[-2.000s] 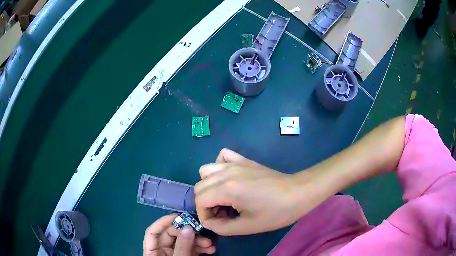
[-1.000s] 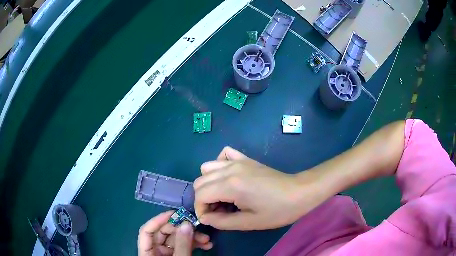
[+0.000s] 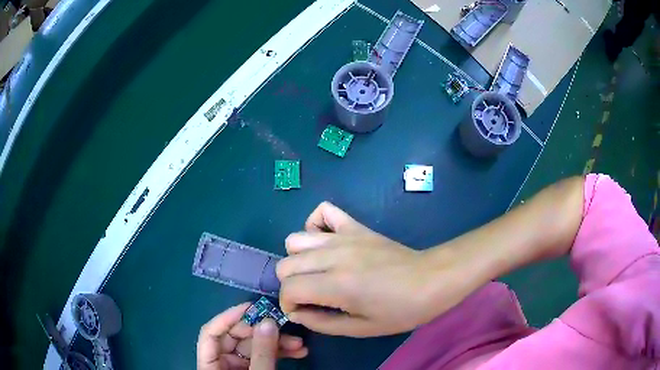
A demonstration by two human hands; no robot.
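Note:
My left hand (image 3: 242, 340), bare, pinches a small circuit board (image 3: 262, 311) between thumb and fingers at the bottom centre, its dark speckled side up. My right hand (image 3: 340, 278) comes in from the right with its fingertips at the board's right edge. What the right fingertips pinch is too small and hidden to tell. A grey plastic housing (image 3: 235, 265) lies just beyond the board, its trough-like arm pointing left and its other end hidden under my right hand.
Two green boards (image 3: 287, 175) (image 3: 336, 140) and a pale-faced board (image 3: 418, 178) lie beyond my hands. Round-cupped housings stand further off (image 3: 363, 97) and right (image 3: 492, 124). Another lies lower left (image 3: 98, 316) by the white rail (image 3: 174, 148). Cardboard (image 3: 535, 43) is upper right.
The housing arm beside my hands appears slightly higher and further left, and the board in my left hand slightly further left. Both hands keep nearly the same pose.

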